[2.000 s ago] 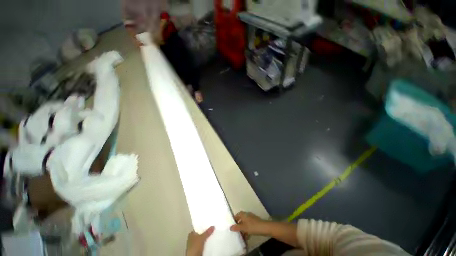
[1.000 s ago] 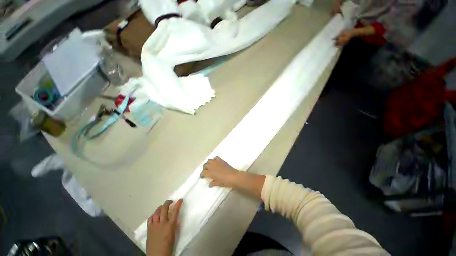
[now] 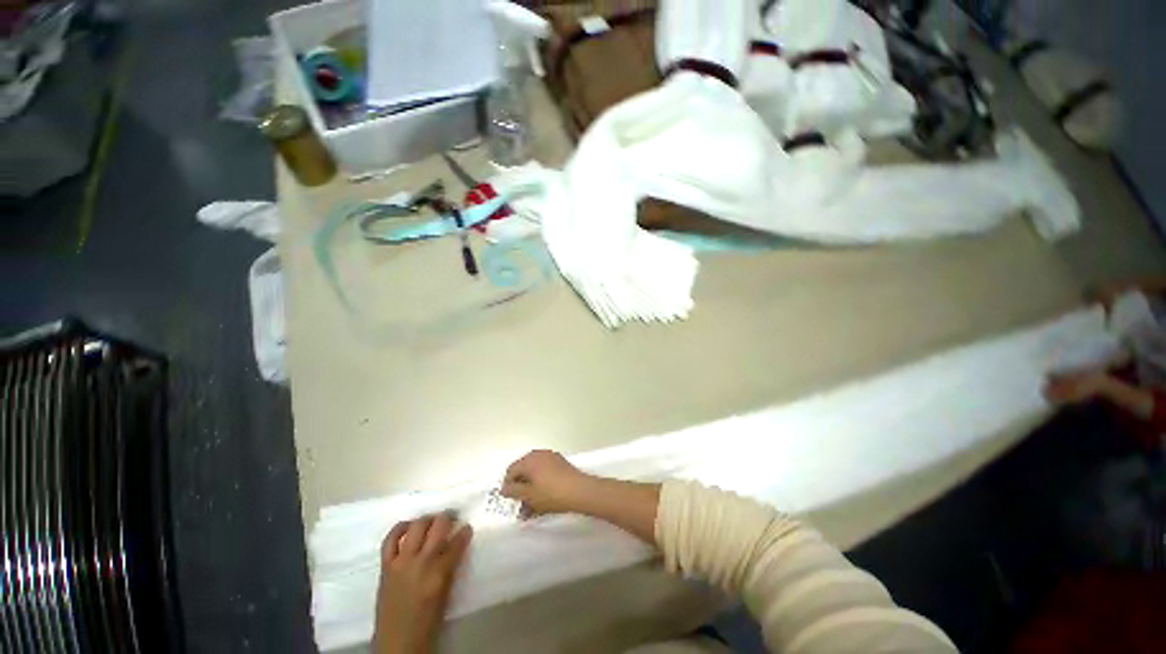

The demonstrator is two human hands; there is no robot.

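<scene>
A long flat length of white cloth lies along the near side of the beige worktable, its squared end at the left. My left hand rests on the cloth near that end, fingers spread a little. My right hand is to its right over the cloth, fingertips pinched at a small pale piece with dark marks, perhaps a label strip; too blurred to read. Another person's hand touches the cloth's far right end.
Beyond the cloth on the table are a curled light-blue strip, red-handled scissors, a white stationery box, an olive jar, a clear bottle and tied white bundles. Metal rods stand at the left.
The view has swung left, so the cloth now runs nearly sideways. The cloth end is fully in view. My right hand has gone from flat on the cloth to pinching at the small marked piece.
</scene>
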